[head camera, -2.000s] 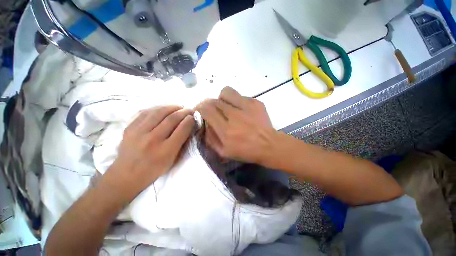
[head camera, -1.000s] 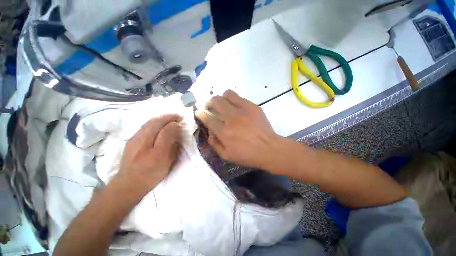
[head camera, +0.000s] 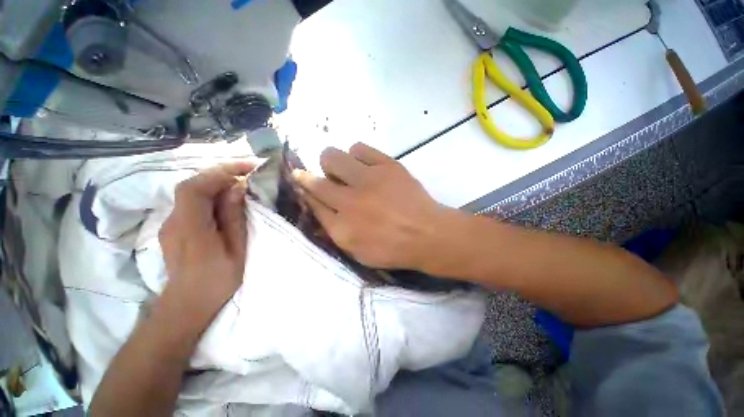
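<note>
The white quilted lining (head camera: 302, 334) fills the lap and the table's left part, inside out. A strip of dark plaid shell (head camera: 314, 232) shows along its edge, running up to the presser foot (head camera: 263, 140) of the sewing machine (head camera: 163, 49). My left hand (head camera: 208, 232) pinches the lining's edge between thumb and fingers just left of the foot. My right hand (head camera: 367, 204) rests on the plaid just right of the foot, fingertips on the cloth. The needle is not clearly visible.
Scissors with yellow and green handles (head camera: 522, 89) lie on the white table (head camera: 367, 89), right of the machine head. A tool with an orange-brown handle (head camera: 684, 80) lies farther right. A measuring tape strip (head camera: 571, 167) runs along the front edge. Speckled floor shows beyond.
My left hand has moved left and lifted the lining's edge, opening a gap from my right hand. More folded cloth shows at the foot. The camera view has shifted.
</note>
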